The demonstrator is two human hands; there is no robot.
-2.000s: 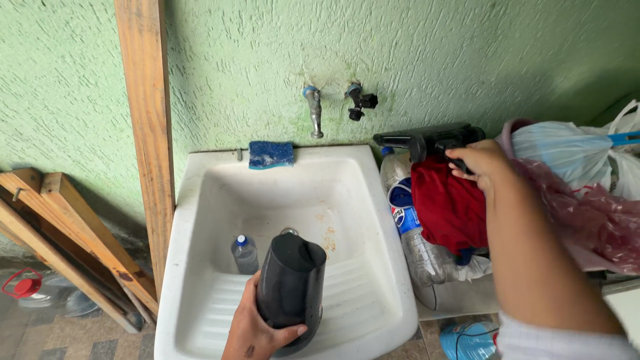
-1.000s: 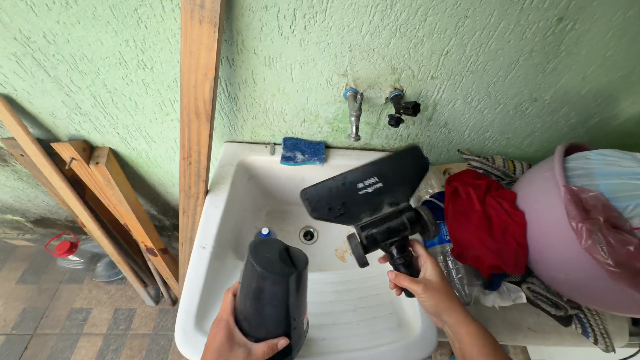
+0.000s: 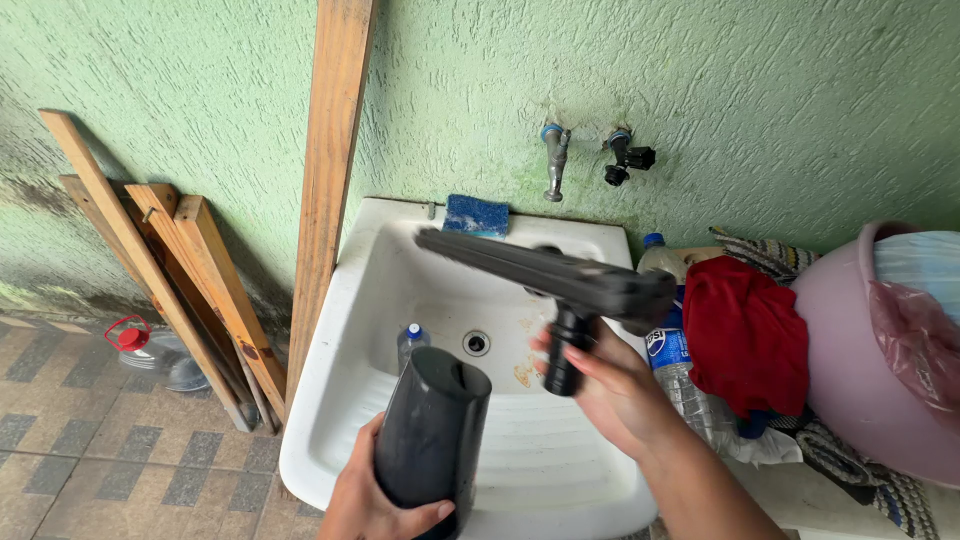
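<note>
My left hand [image 3: 394,487] is wrapped around a dark, rounded container [image 3: 431,442], held upright at the front of the white laundry sink [image 3: 315,390]. My right hand [image 3: 607,382] grips the short black handle of a flat black tool head [image 3: 517,266], probably a steamer or vacuum attachment; it is blurred and seen nearly edge-on over the basin. Behind the container, a clear bottle with a blue cap [image 3: 412,341] stands in the sink near the drain [image 3: 476,343]. A blue sponge [image 3: 476,216] lies on the back rim.
Two taps [image 3: 555,161] jut from the green wall. Right of the sink are a Pepsi bottle [image 3: 670,349], a red cloth [image 3: 742,330] and a pinkish tub [image 3: 836,307]. A wooden plank [image 3: 326,172] stands at the sink's left, with more boards [image 3: 225,285] and a red-capped jug [image 3: 142,352] beyond.
My right hand took the black tool from beside the red cloth to over the sink. Since a second ago the tool has turned from its broad face to nearly edge-on. My left hand keeps the container.
</note>
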